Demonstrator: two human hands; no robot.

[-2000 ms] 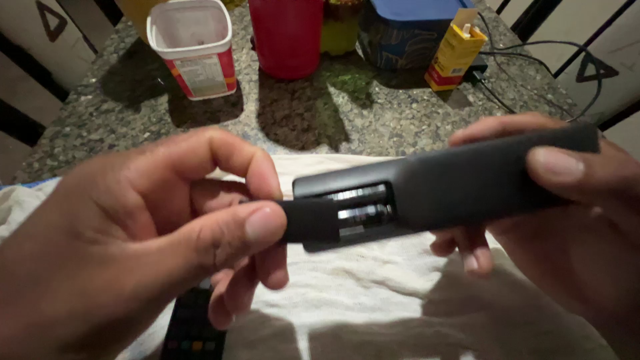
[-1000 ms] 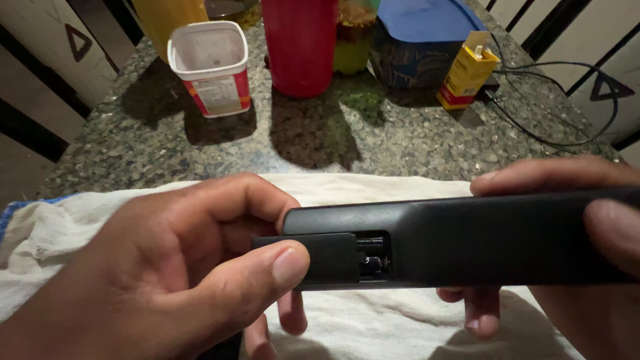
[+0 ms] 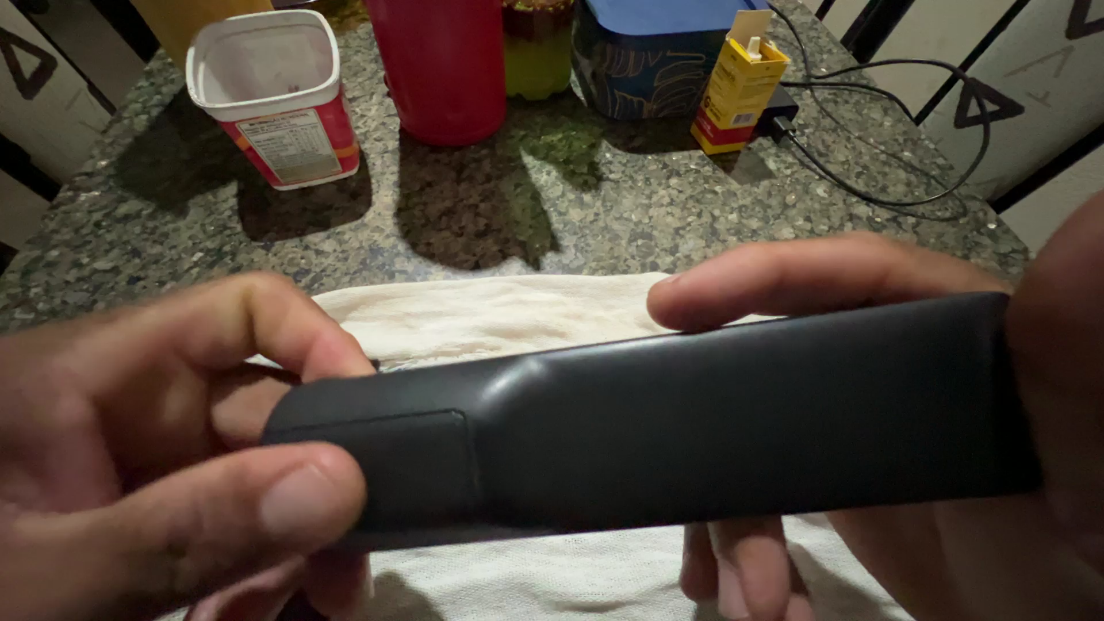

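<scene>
A black remote control (image 3: pixel 690 423) is held back side up between my hands, above a white cloth (image 3: pixel 500 319). Its battery cover (image 3: pixel 414 466) sits flush in the left end, so the batteries are out of sight. My left hand (image 3: pixel 181 440) grips that end, thumb on the cover and index finger at the upper edge. At the other end, my right hand (image 3: pixel 966 414) holds the body, with its index finger along the top edge and other fingers below. A dark object at the bottom left edge is mostly hidden behind my left hand.
On the granite table (image 3: pixel 612 216) stand an open white and red plastic tub (image 3: pixel 293 147), a red container (image 3: pixel 444 69), a green container (image 3: pixel 539 60), a dark blue container with a blue lid (image 3: pixel 638 69) and a yellow box (image 3: pixel 737 95). Black cables (image 3: pixel 897 203) curl at the right.
The battery cover has slid into the remote from the left, closing over the batteries seen earlier. The left hand's thumb remains on it. The remote now appears closer to the camera.
</scene>
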